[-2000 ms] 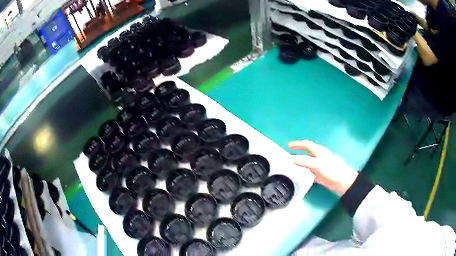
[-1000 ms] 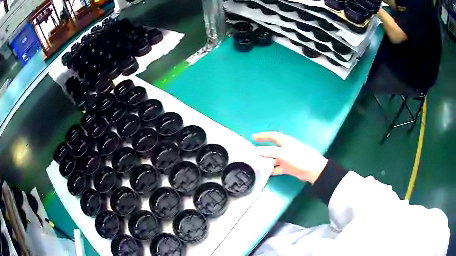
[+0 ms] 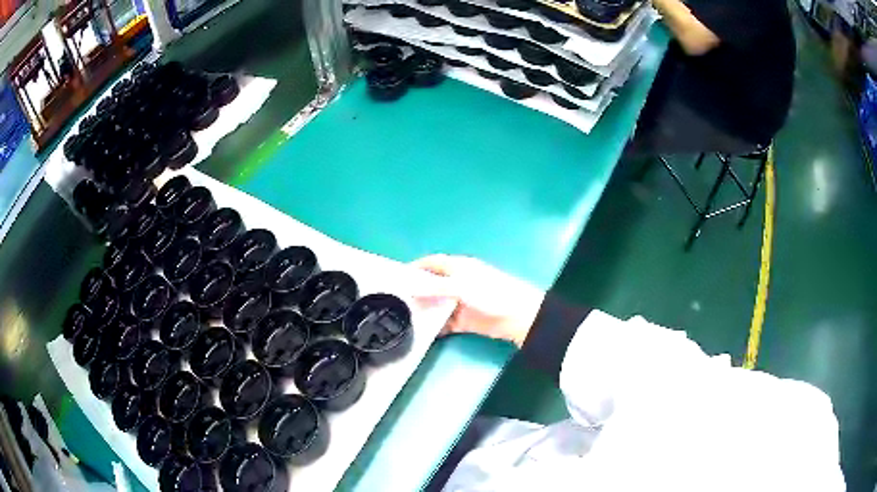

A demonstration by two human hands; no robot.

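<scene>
Black round plastic housings point(image 3: 281, 336) stand open side up in rows on a white foam sheet point(image 3: 370, 404) on the bench. Their inner ribs are dim. My right hand point(image 3: 471, 296) holds the sheet's right corner, with the thumb side on top and some fingers hidden at the edge. The hand is beside the nearest housing, not touching it. My left hand is not in view.
A loose pile of housings point(image 3: 144, 120) lies on another white sheet at the far left. Layered stacks point(image 3: 519, 48) stand at the back of the green bench mat point(image 3: 423, 173). A person point(image 3: 736, 67) sits at the back right. More sheets point(image 3: 38, 437) stand lower left.
The bench, sheet and housings have shifted left in the picture as the view turned. My right hand has moved from beside the sheet's corner to closing on it.
</scene>
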